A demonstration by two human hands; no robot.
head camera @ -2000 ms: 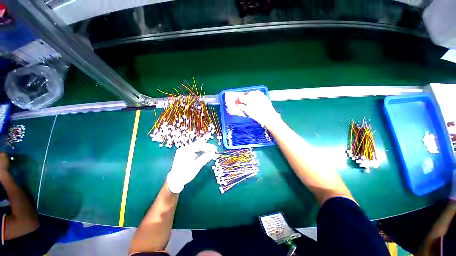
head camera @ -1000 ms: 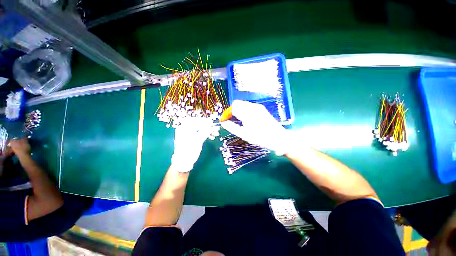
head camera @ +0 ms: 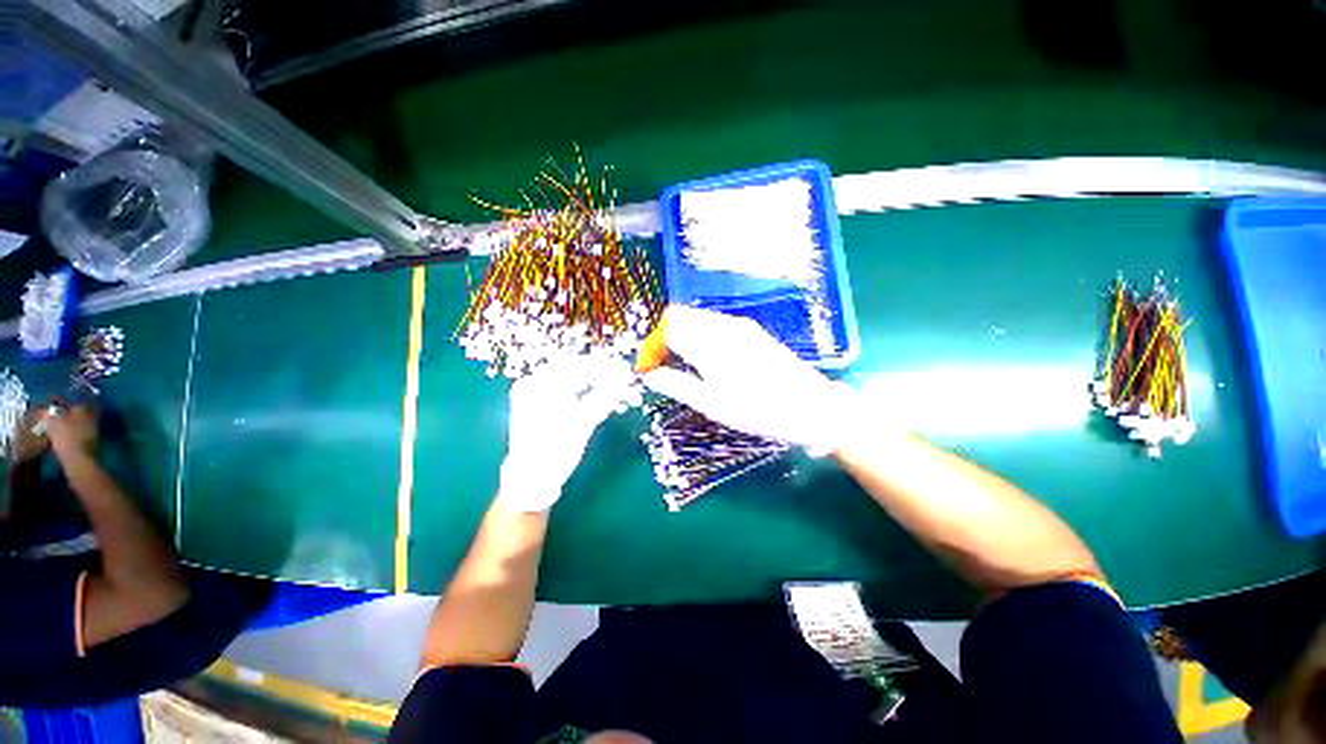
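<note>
My left hand, in a white glove, is at the near edge of the fanned heap of yellow and red-brown wire harnesses. My right hand, also white-gloved with orange at the thumb and fingertips, meets it there. The fingers of both hands are close together; what they pinch is too small and washed out to tell. The small blue tray holds white parts in its far part and dark blue leads in its near part. A flat harness pile lies below the tray, partly under my right hand.
A separate harness bundle lies to the right, beside a large blue tray cut by the edge. A metal post slants down to the pale rail. A clear plastic bag and a neighbour's arm are at left.
My right hand has come from the small tray's white parts to my left hand. The view has shifted. In the last second the hands have barely moved.
</note>
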